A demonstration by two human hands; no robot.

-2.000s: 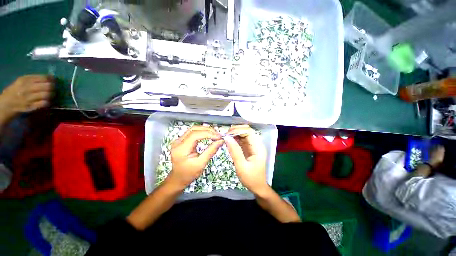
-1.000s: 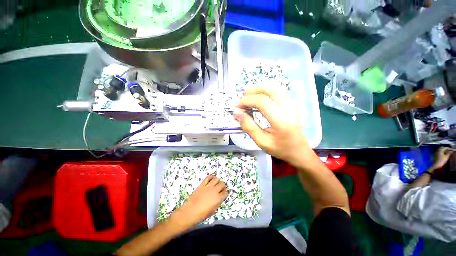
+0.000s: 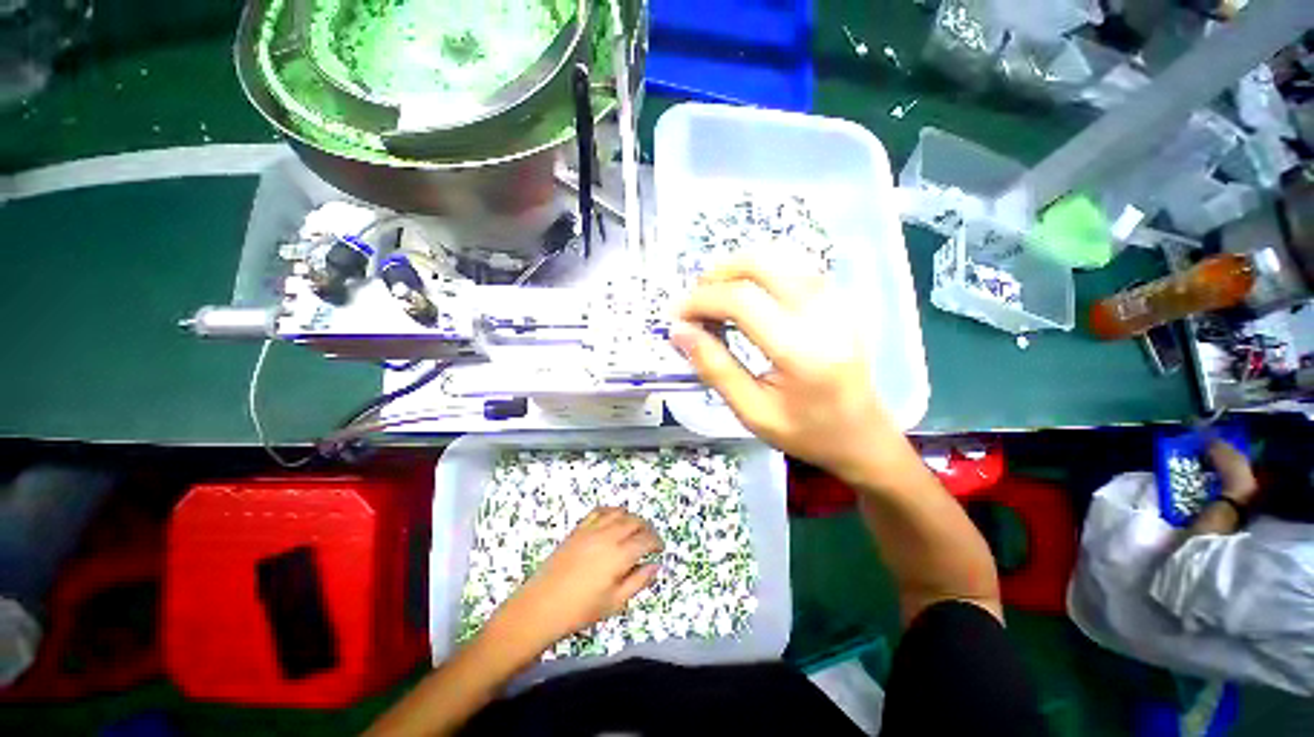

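Note:
The lap tub is a translucent white bin full of small white-and-green workpieces. My left hand rests on the workpieces with its fingers bent down; whether it grips one cannot be seen. My right hand is at the right end of the silver assembly machine, thumb and index fingertips near each other at the bright loading area. Glare hides whether a piece is between them. The bench tub lies under and behind my right hand, with a thinner spread of pieces.
A steel bowl feeder, green inside, stands behind the machine. A blue tray lies behind the bench tub. Clear boxes and an orange bottle are at right. A red stool holds a phone. Another person's sleeve shows at right.
Two seconds ago both hands met above the lap tub. My right hand has since moved up to the machine's right end, and my left hand down onto the pieces. The view has shifted.

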